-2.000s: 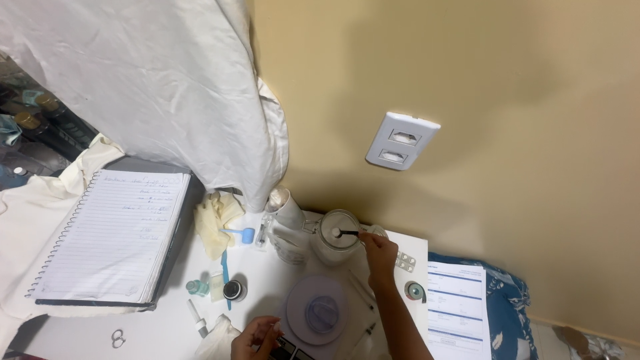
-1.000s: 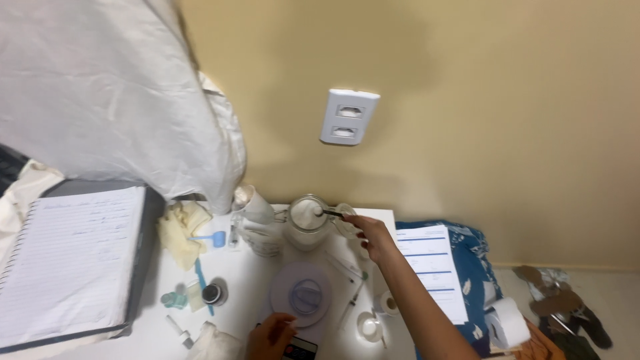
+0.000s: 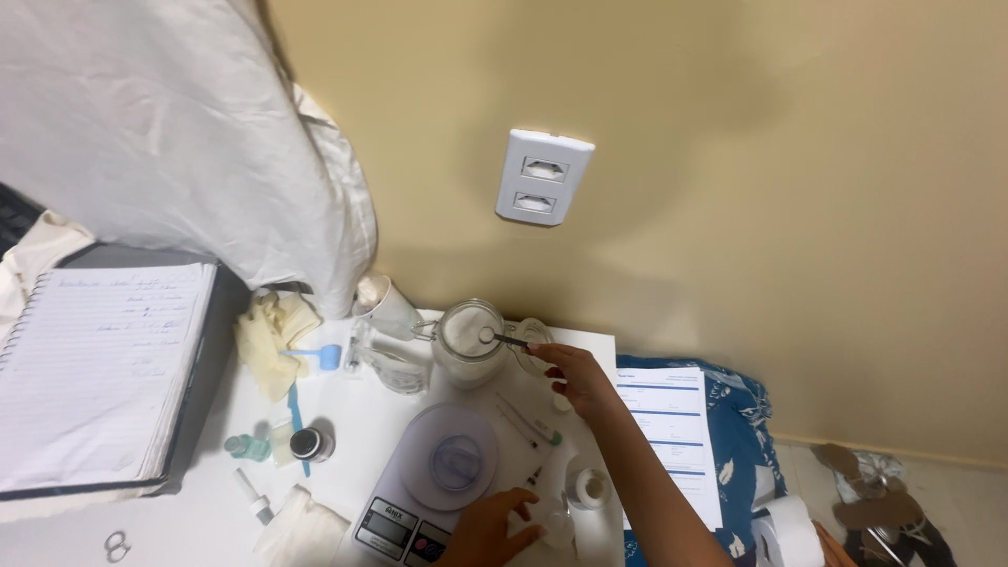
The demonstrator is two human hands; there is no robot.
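My right hand (image 3: 573, 376) holds a small dark-handled measuring spoon (image 3: 504, 339), its bowl over the white powder in an open glass clip-top jar (image 3: 471, 346). The jar's lid (image 3: 535, 337) hangs back on its right side. My left hand (image 3: 492, 531), fingers apart, is at the lower right of a white digital kitchen scale (image 3: 398, 480), over its front panel. On the scale's round platform sits a small clear round dish (image 3: 457, 463). Syringes (image 3: 516, 421) lie to the right of the scale, near a roll of tape (image 3: 591, 488).
A spiral notebook (image 3: 102, 378) with handwriting lies at the left. Latex gloves (image 3: 276, 339), a blue scoop (image 3: 329, 357), a dark-capped jar (image 3: 311, 445), a small teal bottle (image 3: 248, 447) and a white cup (image 3: 386, 307) stand or lie about. Printed sheets (image 3: 669, 441) rest on blue patterned fabric at the right.
The view has shifted to the right. My right hand still holds the spoon at the jar's mouth. My left hand remains by the front of the scale.
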